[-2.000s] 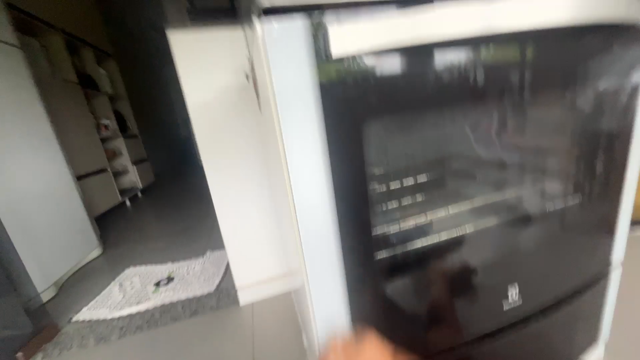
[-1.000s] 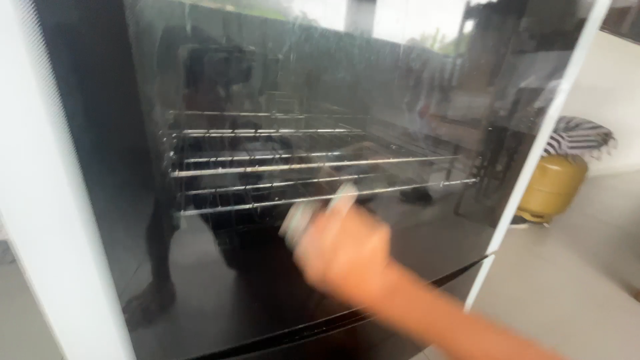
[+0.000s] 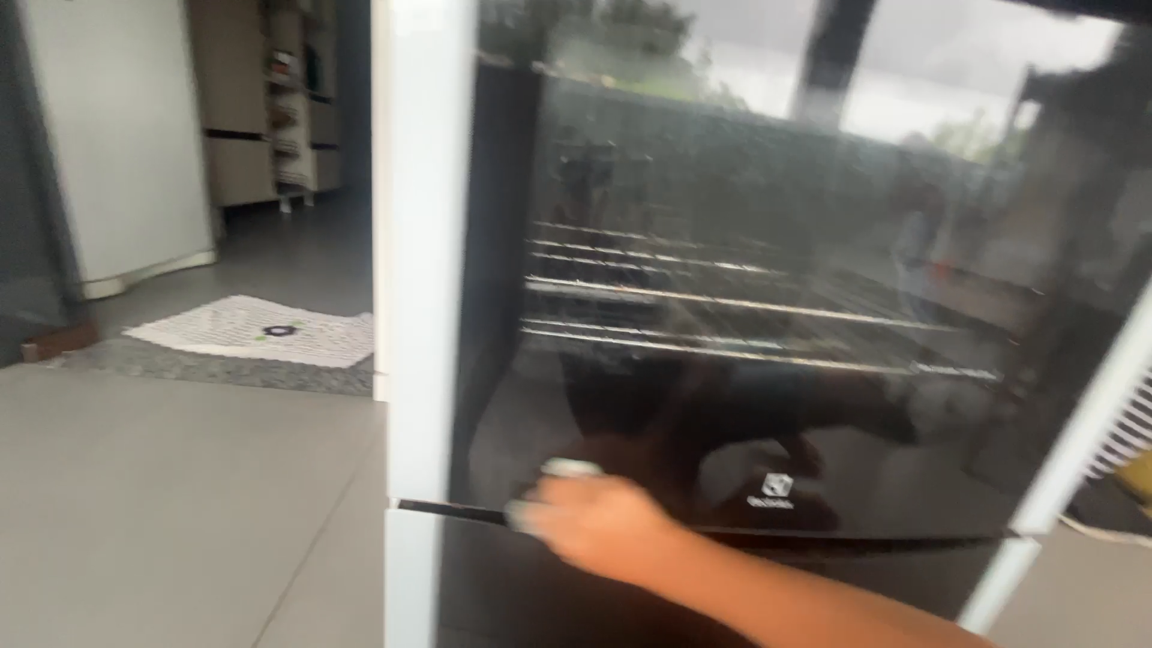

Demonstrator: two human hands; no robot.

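Observation:
My right hand [image 3: 598,522] reaches in from the lower right and is blurred. Its fingers are closed on a pale, whitish cloth or sponge [image 3: 572,468], whose exact kind the blur hides. The hand is at the lower left of the black glass oven door [image 3: 720,405], close to the gap above the lower panel. Wire oven racks [image 3: 720,301] show through the glass, which also carries reflections and smudges. White side frames border the stove [image 3: 423,270]. My left hand is out of view.
On the left, a white mat [image 3: 261,333] with a flower motif lies by a doorway. Beyond it stand a white refrigerator-like cabinet [image 3: 130,135] and shelves [image 3: 292,108]. At the right edge are a striped cloth [image 3: 1125,432] and part of a yellow gas cylinder [image 3: 1138,481].
My right hand has moved from the middle of the glass, below the racks, to the door's lower left corner, still holding the pale thing. The view has swung left.

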